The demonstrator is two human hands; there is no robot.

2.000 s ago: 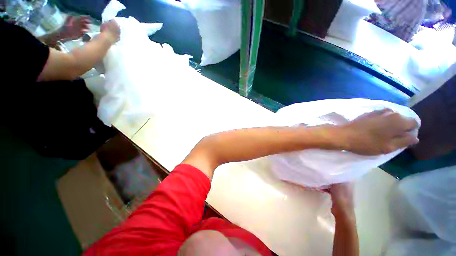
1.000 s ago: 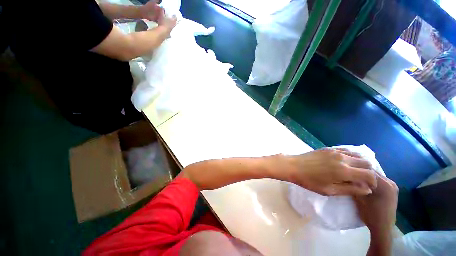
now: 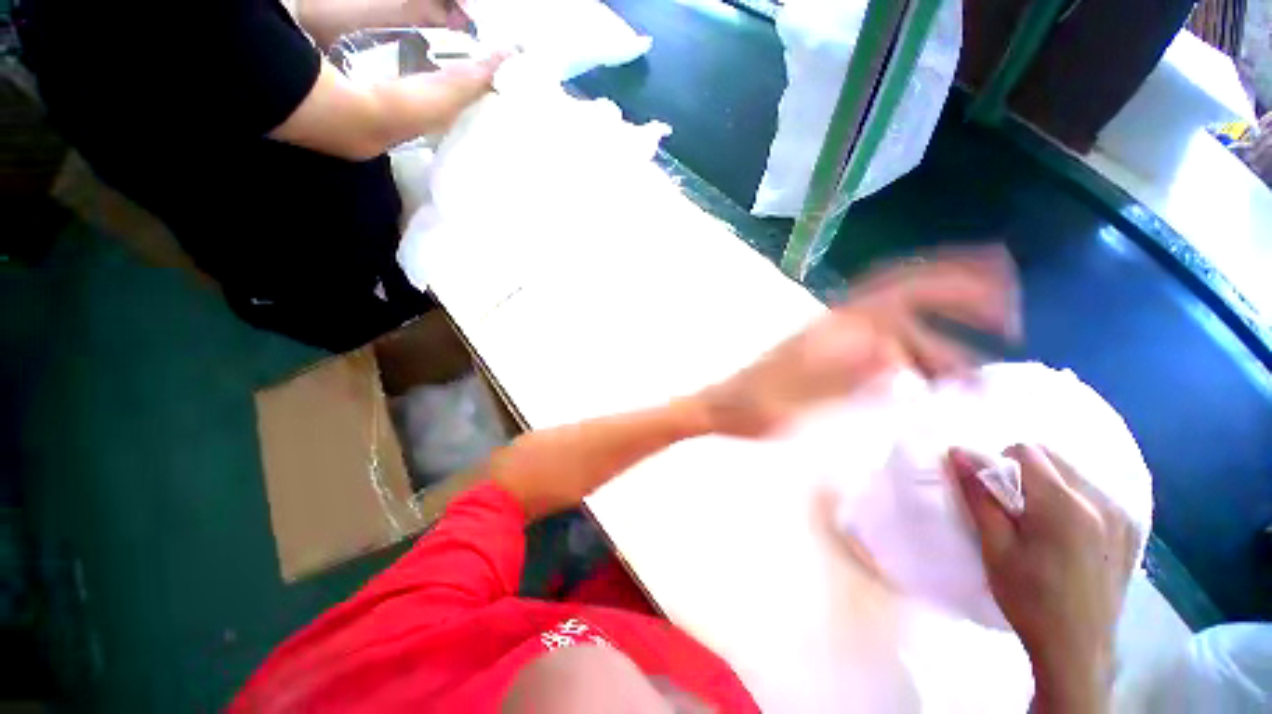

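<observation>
A rounded white bagged product point(image 3: 921, 537) lies on the glossy cream-white tabletop point(image 3: 684, 537), right of centre. My right hand point(image 3: 1053, 544) is on its right side and pinches a small gathered tip of the bag between thumb and fingers. My left hand point(image 3: 893, 328) is blurred, raised over the upper left of the bundle. Its fingers look spread, and nothing clear shows in them. What is inside the bag is hidden.
A person in black stands at upper left, hands at a white plastic heap point(image 3: 544, 168). An open brown carton point(image 3: 335, 474) with whitish items is below the table edge. A green post point(image 3: 858, 140) stands by a hanging white bag point(image 3: 788, 112). The dark green conveyor point(image 3: 1186, 405) runs beyond.
The bag has gone from wide and puffed to a compact bundle. My left hand has lifted off it, up and left. My right hand now pinches the bag's tip. The view has shifted.
</observation>
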